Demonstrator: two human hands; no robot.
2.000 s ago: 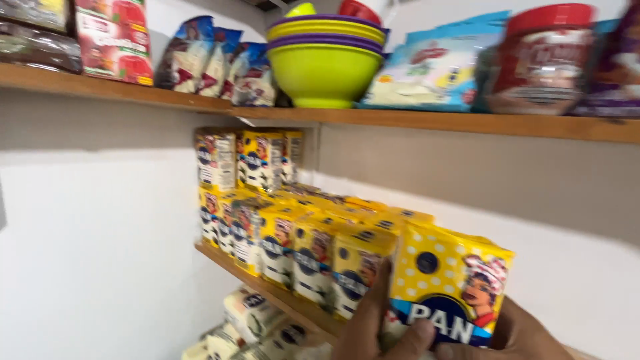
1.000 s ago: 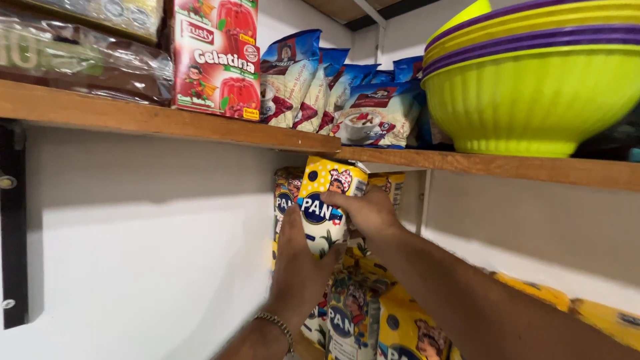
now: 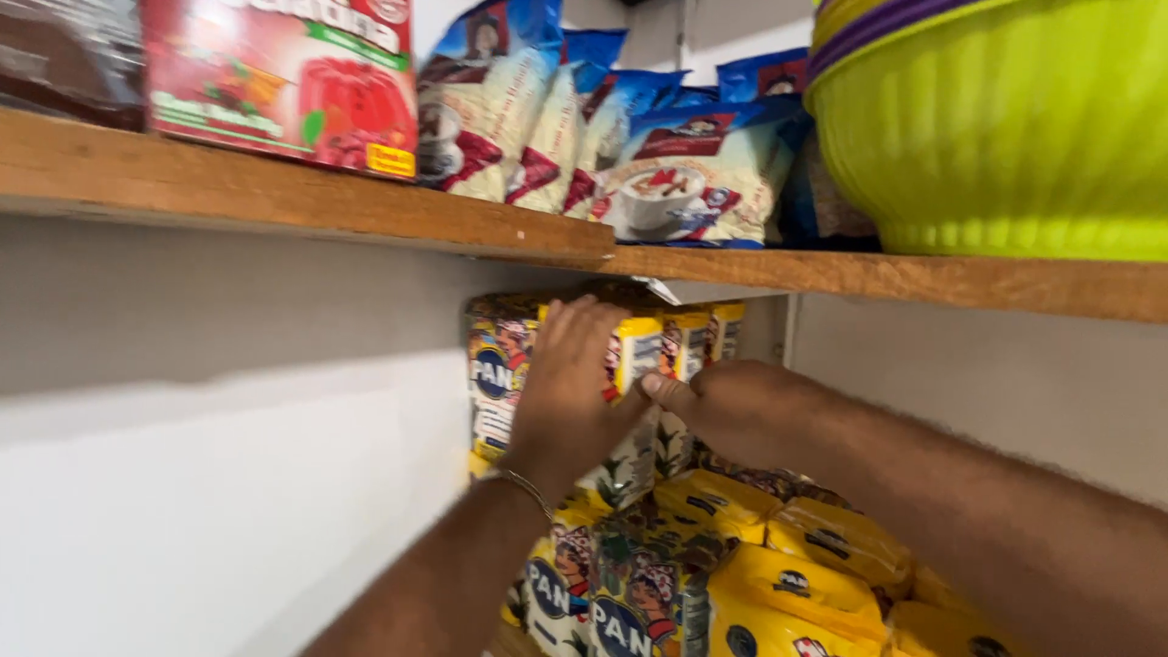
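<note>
A yellow and white PAN flour package (image 3: 634, 456) stands in the upper row on the lower shelf, in the corner. My left hand (image 3: 577, 383), a bracelet at its wrist, lies flat over its front with the fingers up near its top edge. At its right side is my right hand (image 3: 730, 401), thumb pointing left against it; its other fingers are hidden. Another PAN package (image 3: 493, 392) stands beside it on the left, and more stand behind to the right (image 3: 725, 330). Below, several yellow packages (image 3: 794, 584) form the lower layer.
The wooden upper shelf (image 3: 511, 228) runs just above my hands. It carries a red gelatin box (image 3: 283, 91), blue and cream Quaker bags (image 3: 675, 178) and stacked green bowls (image 3: 995, 137). A white wall (image 3: 228, 511) closes the left side.
The PAN package went from low on the right to the corner, and now stands in the upper row. My left hand has shifted from its side onto its front. The view has moved closer to the corner.
</note>
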